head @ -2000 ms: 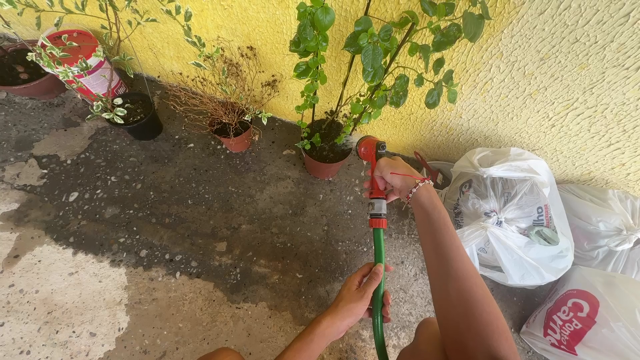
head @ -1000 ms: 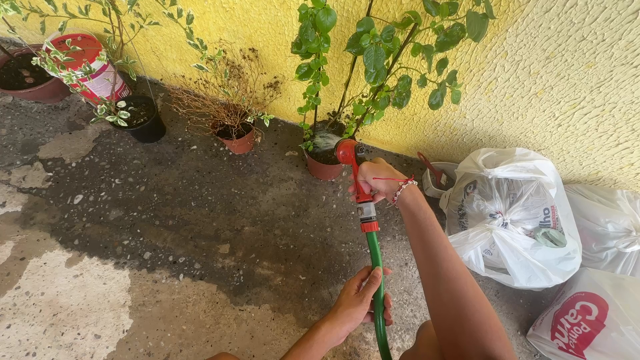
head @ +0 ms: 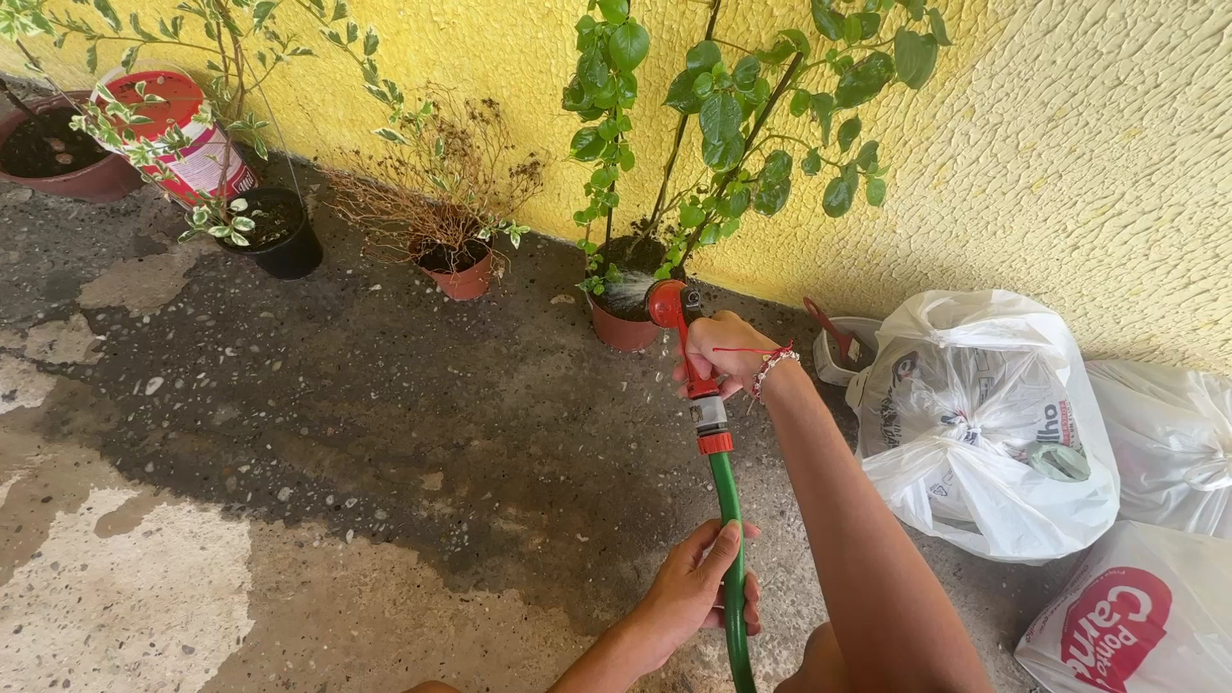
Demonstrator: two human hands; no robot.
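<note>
My right hand (head: pixel 724 351) is closed round the handle of a red hose spray nozzle (head: pixel 667 303). Water sprays from its head onto the soil of a terracotta-coloured pot (head: pixel 624 330) that holds a tall, leafy green plant (head: pixel 722 120). Below the nozzle's grey and orange connector, my left hand (head: pixel 703 582) grips the green garden hose (head: pixel 733 577), thumb on top. To the left of that pot, a small pot (head: pixel 462 276) holds a mostly dry, brown, twiggy plant.
A black pot (head: pixel 289 252), a red and white bucket (head: pixel 207 159) and a wide planter (head: pixel 82 178) stand along the yellow wall (head: pixel 1011 144). Tied white plastic bags (head: pixel 991 481) lie at right, beside a small white container (head: pixel 833 351) with a red-handled tool. The concrete floor (head: pixel 385 414) is partly wet.
The nozzle head has moved left from beside the leafy plant's pot to over its near right edge, and the spray now shows on the soil. Both hands keep their hold.
</note>
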